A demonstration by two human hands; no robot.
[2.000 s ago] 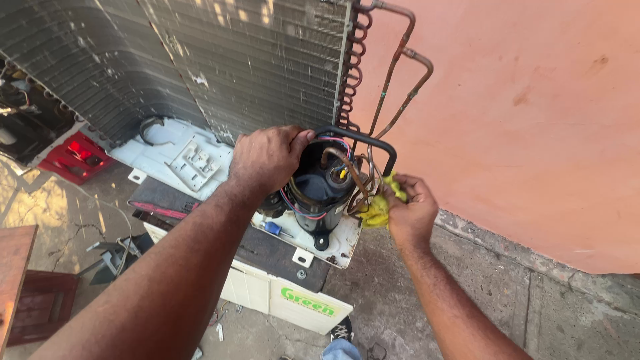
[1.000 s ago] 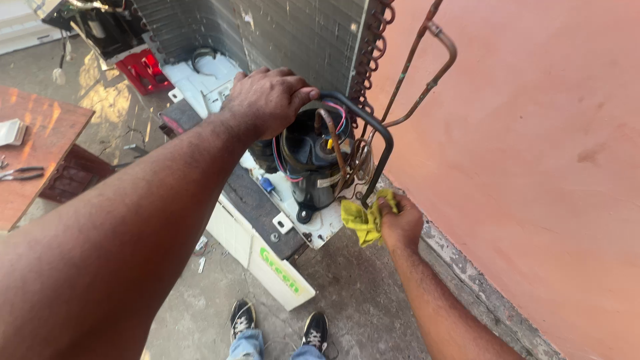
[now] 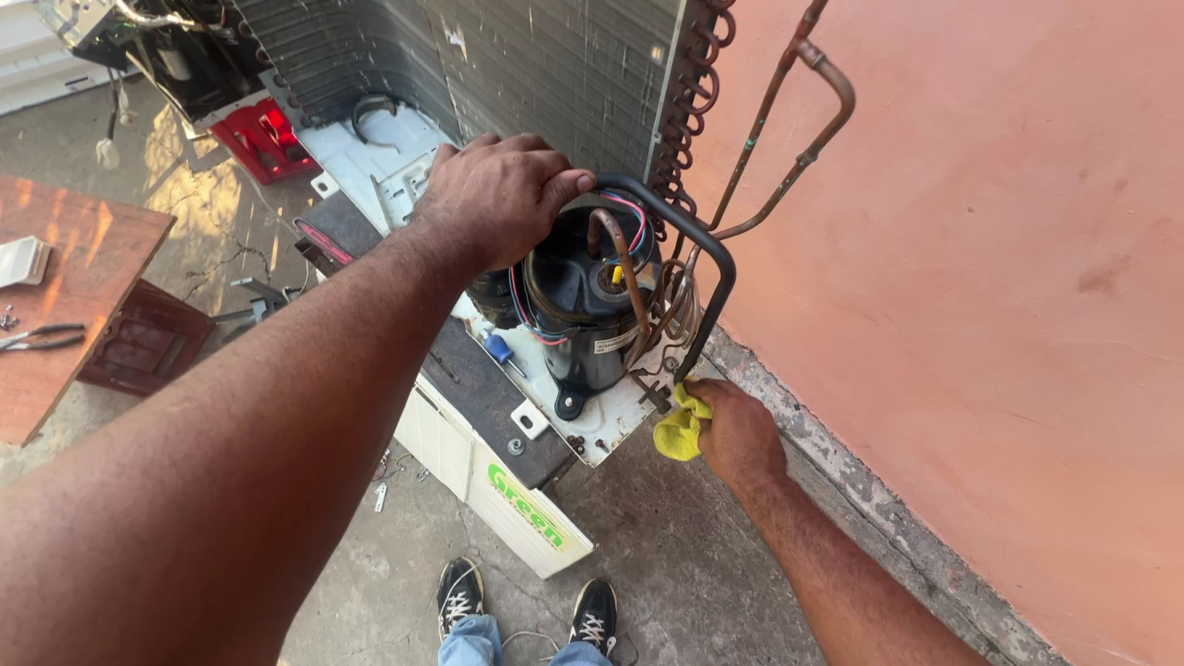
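In the head view a black bent tube [image 3: 718,268], which looks foam-covered, arches over a black compressor [image 3: 592,305] on a white metal base. My left hand [image 3: 504,199] grips the tube's upper left end, above the compressor. At its lower right end, my right hand [image 3: 740,430] pinches a yellow cloth [image 3: 680,427] against the tube. Thin coiled copper tubes [image 3: 680,310] stand between the compressor and the black tube. A blue-handled screwdriver [image 3: 498,348] lies on the base to the left of the compressor.
A finned condenser coil [image 3: 555,83] rises behind the compressor, with copper pipes [image 3: 777,176] jutting up beside the pink wall [image 3: 999,231]. On the left, pliers [image 3: 42,340] rest on a wooden table [image 3: 83,250]. A red plastic crate [image 3: 264,139] stands farther back. A white panel bearing writing [image 3: 481,481] leans below the base.
The right hand and yellow cloth have moved down along the black tube to its lower end. The left hand stays at the tube's upper part. The view has shifted.
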